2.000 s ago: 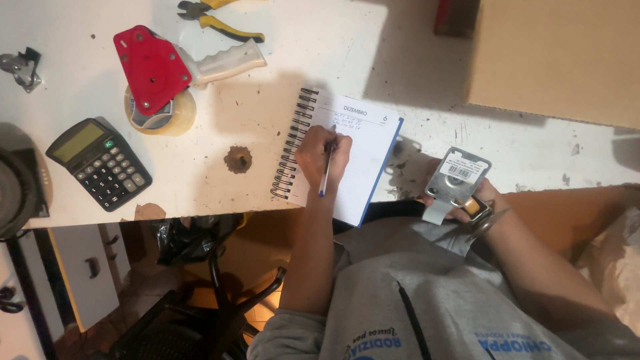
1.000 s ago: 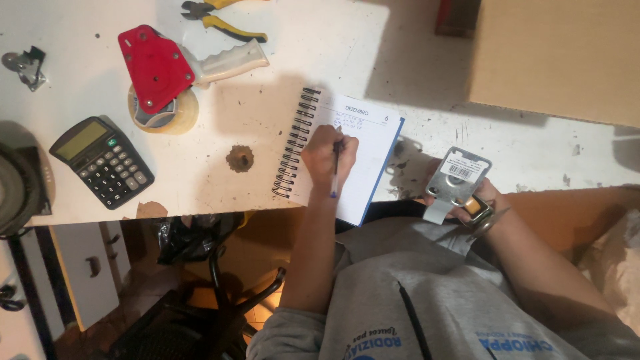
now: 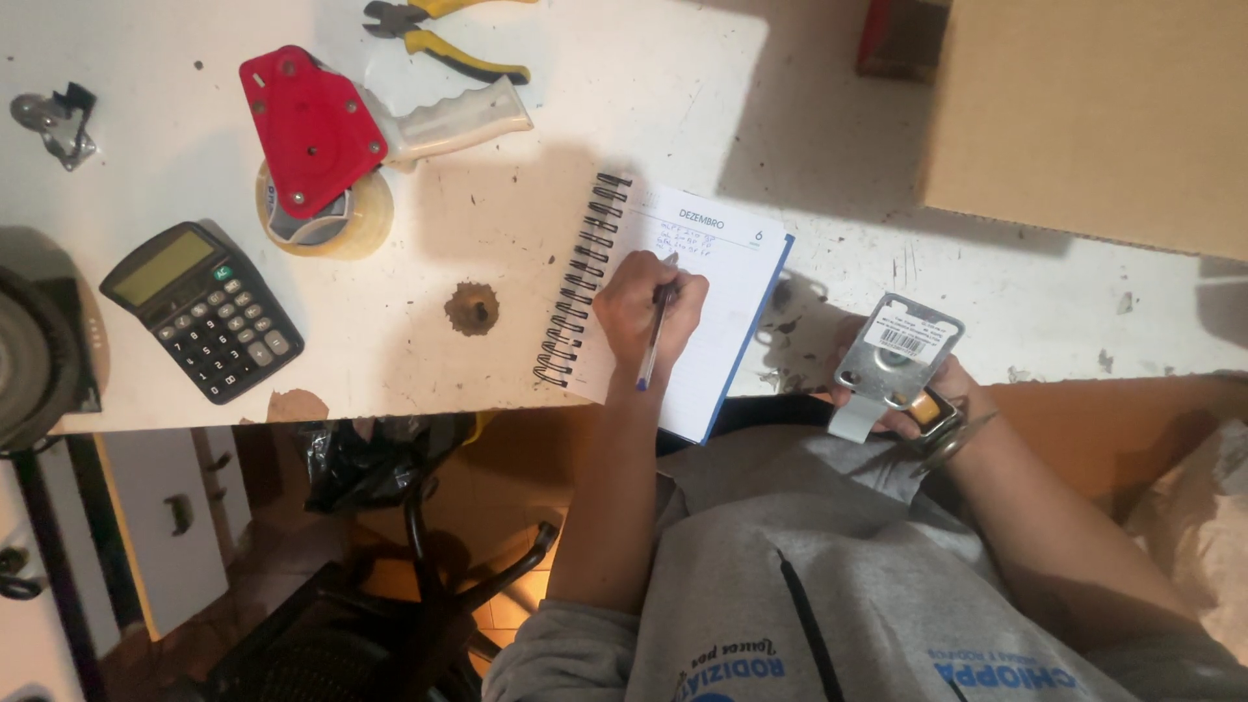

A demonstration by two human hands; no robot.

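My left hand [image 3: 645, 310] holds a ballpoint pen [image 3: 657, 336] over the upper part of a spiral notebook's [image 3: 717, 322] page, below several short handwritten lines. The page carries a printed month heading, and a blue cover edge shows at its right. Right of the notebook, at the bench's front edge, my right hand [image 3: 951, 385] grips a metal plate caster [image 3: 902, 346]. A white barcode label is stuck on its plate, and a grey strip hangs below. An amber-coloured part and curved metal show beneath the plate; part of that hand is hidden behind it.
On the white bench [image 3: 448, 361] lie a calculator [image 3: 205, 312], a red tape dispenser [image 3: 312, 132], yellow-handled cutting pliers [image 3: 448, 49] and a small metal part [image 3: 60, 125]. A cardboard box [image 3: 1092, 117] stands at upper right. A dark round object [image 3: 34, 351] is at far left, a black chair [image 3: 341, 624] below.
My left hand has shifted slightly to the right on the page since the earliest frame, and the pen's tilt has changed. My right hand stays in place with the caster.
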